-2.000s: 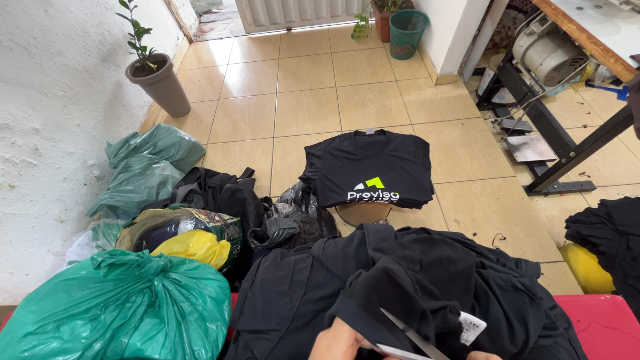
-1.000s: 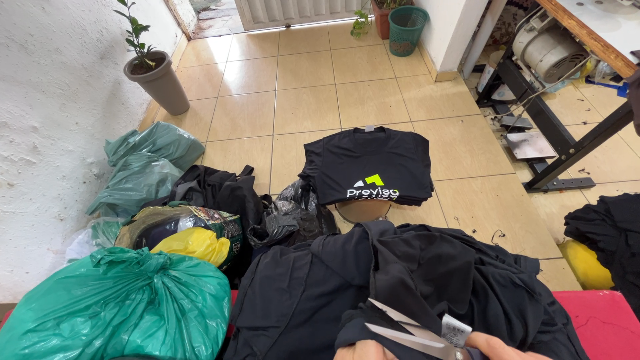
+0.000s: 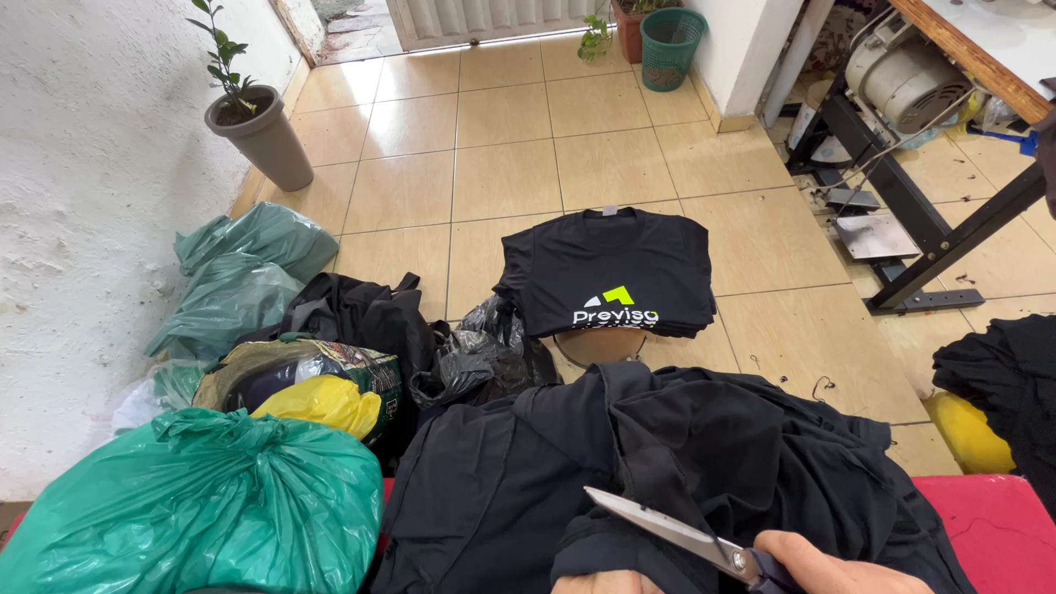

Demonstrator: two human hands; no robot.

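Note:
A pair of scissors with metal blades and dark handles is in my right hand at the bottom edge, its blades together and pointing up and left over black cloth. My left hand grips a folded edge of a black garment just below the blades; most of that hand is cut off by the frame. More black garments lie heaped beneath both hands. Beyond them, folded black T-shirts with a white and lime print are stacked on a round support, mostly hidden.
At left are a tied green plastic bag, a yellow bag, grey-green bags and black bags. A red surface shows under the heap. A machine table's black metal leg and dark cloth are at right.
The scissors' blades, apart one second ago, are now together. The white label seen beside them on the cloth earlier no longer shows.

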